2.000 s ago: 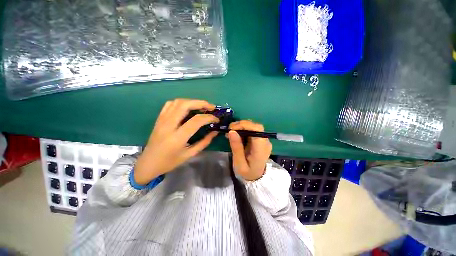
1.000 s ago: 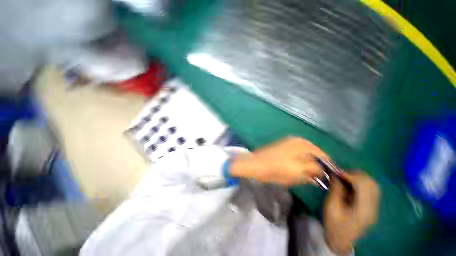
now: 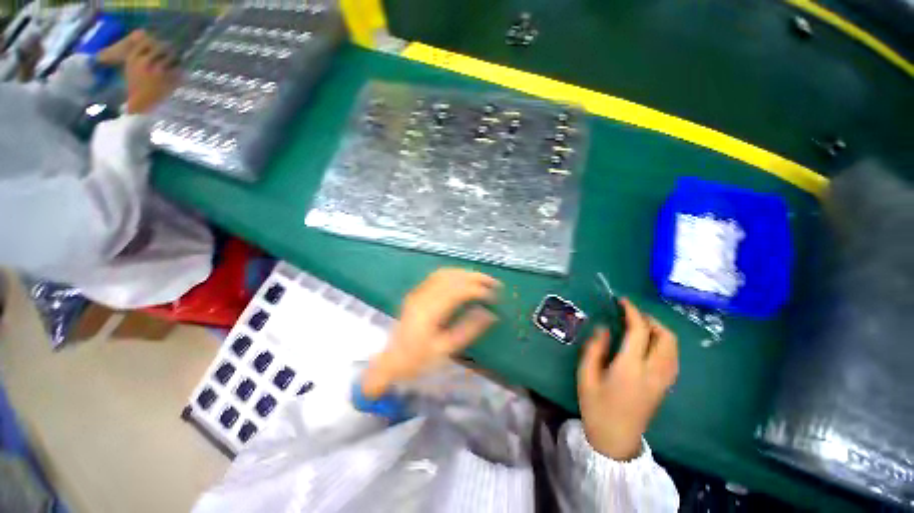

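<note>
A black housing with a pale rim lies on the green mat between my hands, touched by neither. My left hand is beside it to the left, fingers curved and apart, holding nothing visible. My right hand is just right of the housing, its fingers closed around slim dark tweezers. A thin pale end of them points up past the fingertips. The rest is hidden by the hand and blurred.
Clear blister tray with small parts lies ahead. Blue bin of white fittings is right, a few spilled beside it. Ridged trays stand far right. White tray with black housings is lower left. Another person's hands work upper left.
The view has swung left and partly back. The housing, held between my hands before, now lies on the mat. My hands have moved apart and my left has let go.
</note>
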